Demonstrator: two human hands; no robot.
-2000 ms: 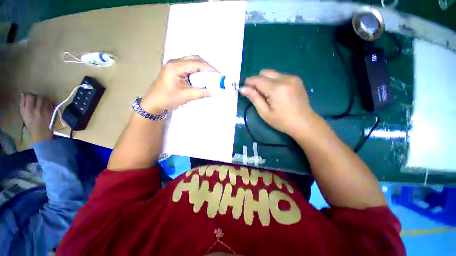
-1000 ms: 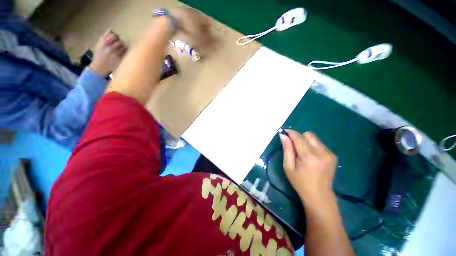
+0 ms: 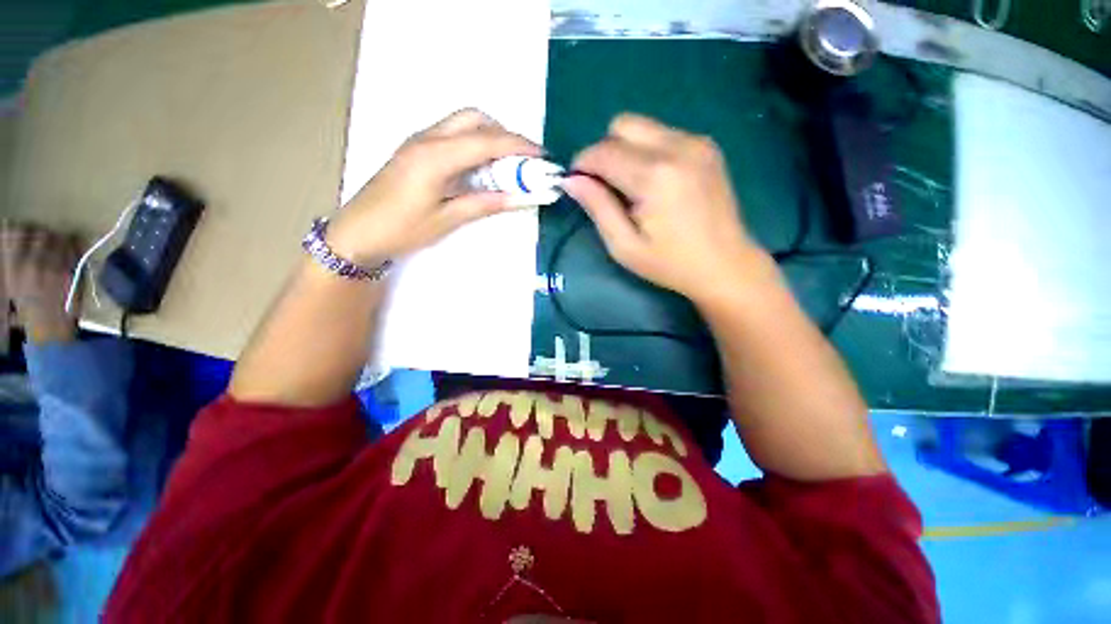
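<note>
A white handheld unit with a blue band (image 3: 521,174) is held over the white sheet's right edge. My left hand (image 3: 433,183) grips its left end between thumb and fingers. My right hand (image 3: 658,201) pinches a small dark plug (image 3: 568,173) at the unit's right end; the fingers hide most of it, and I cannot tell if it is inserted. A thin black cable (image 3: 634,332) loops across the dark-green mat below my right hand.
A black box (image 3: 863,177) and a round metal-faced part (image 3: 839,37) stand right of my hands. A black multi-port box (image 3: 154,244) with a white cable lies on brown board (image 3: 256,110), beside a person's hand. A white sheet (image 3: 1029,232) lies far right.
My left hand has come back from the brown board and now holds a unit at the plug in my right hand. The view has turned back to the mat. The unit on the brown board is gone.
</note>
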